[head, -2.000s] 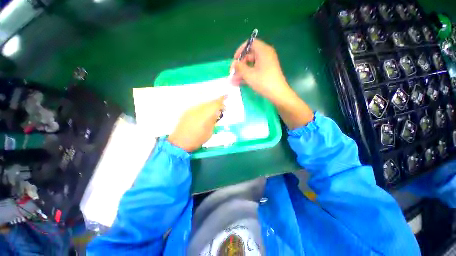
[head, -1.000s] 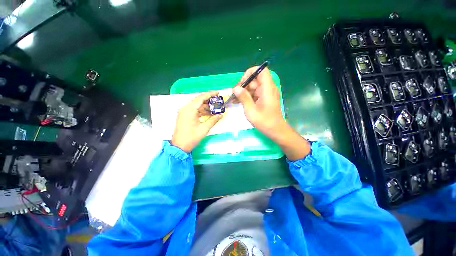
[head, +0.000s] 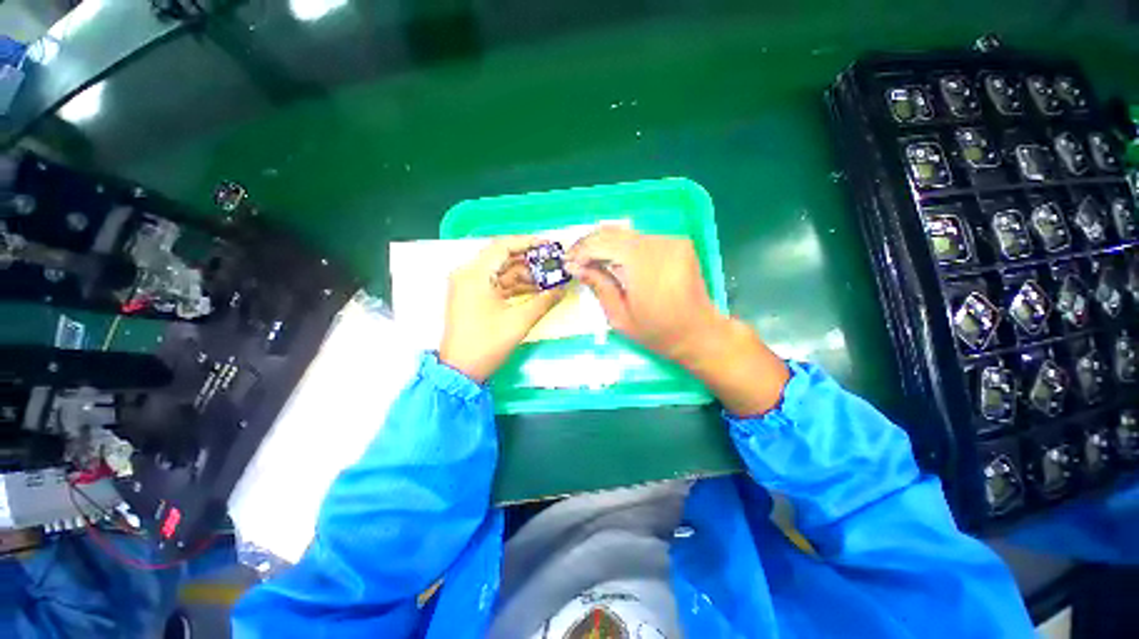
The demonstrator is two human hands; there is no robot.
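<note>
A small black and silver module (head: pixel 547 265) is held in the fingertips of my left hand (head: pixel 485 303), above the light green tray (head: pixel 600 402). My right hand (head: pixel 650 287) is at the module's right side, its fingertips touching or almost touching it. The dark tweezers do not show clearly now; whether they are still in my right hand cannot be told. The white backing sheet (head: pixel 415 272) lies across the tray, partly hidden beneath both hands.
A large black blister tray (head: pixel 918 331) with silver modules in its pockets is on the right. A black fixture (head: pixel 225 337) stands on the left. A long white sheet (head: pixel 327 431) lies between it and the green tray. A loose module (head: pixel 230 195) lies at the upper left.
The module has come up from the tray area in my left hand. My right hand has turned palm-down and closed in on the module; the tweezers seen upright earlier no longer show.
</note>
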